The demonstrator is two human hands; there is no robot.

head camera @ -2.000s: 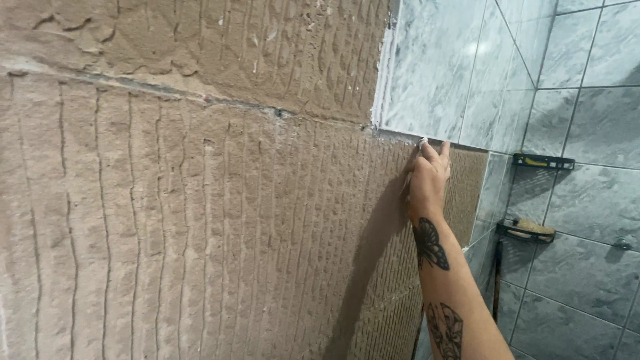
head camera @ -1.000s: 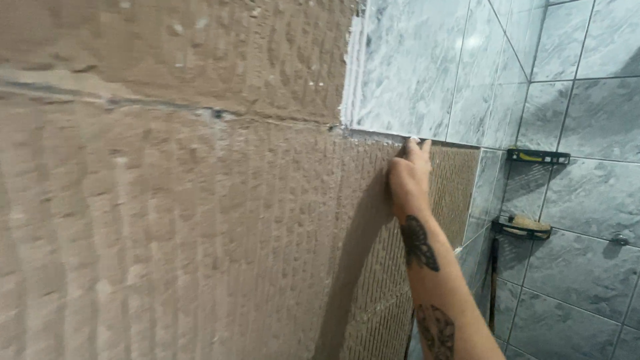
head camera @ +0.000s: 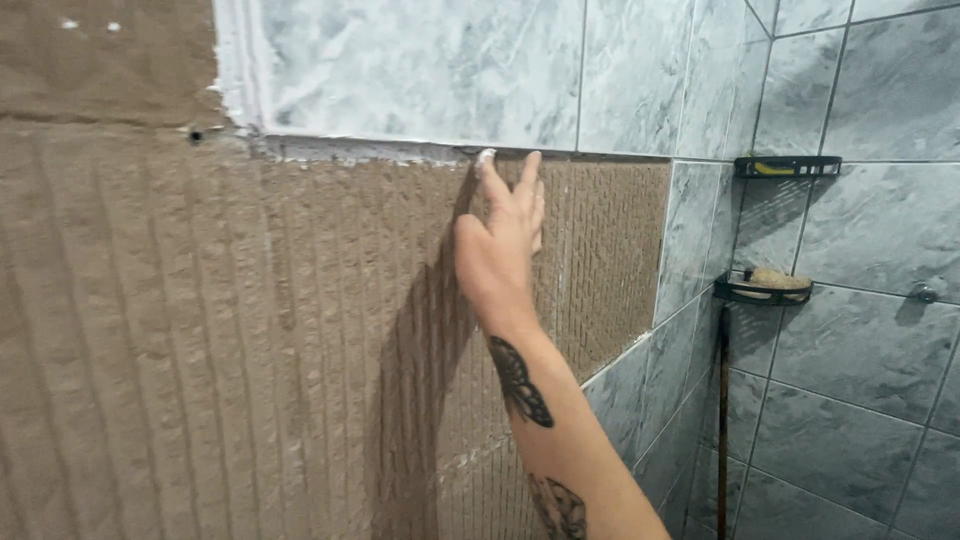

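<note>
My right hand (head camera: pixel 506 225) reaches up to the lower edge of a grey marbled wall tile (head camera: pixel 420 75), its fingers apart and one fingertip coated in white paste. The fingertips are at the narrow ledge under the tile, where a rough strip of white paste (head camera: pixel 360 151) runs to the left. A band of white paste (head camera: pixel 244 67) also lines the tile's left edge. Below the hand spreads a brown wall (head camera: pixel 300 300) with ridged vertical grooves, and the arm casts a shadow on it. My left hand is out of view.
Two black corner shelves, the upper one (head camera: pixel 787 166) and the lower one (head camera: pixel 765 291), are fixed in the tiled corner at the right. A light brown sponge-like object (head camera: pixel 780 279) rests on the lower shelf. A thin pole (head camera: pixel 723 427) stands beneath it. A round metal fitting (head camera: pixel 924 293) juts from the right wall.
My right hand has slid a little left along the tile's lower edge, with its fingers now more spread. The view has come closer to the tile.
</note>
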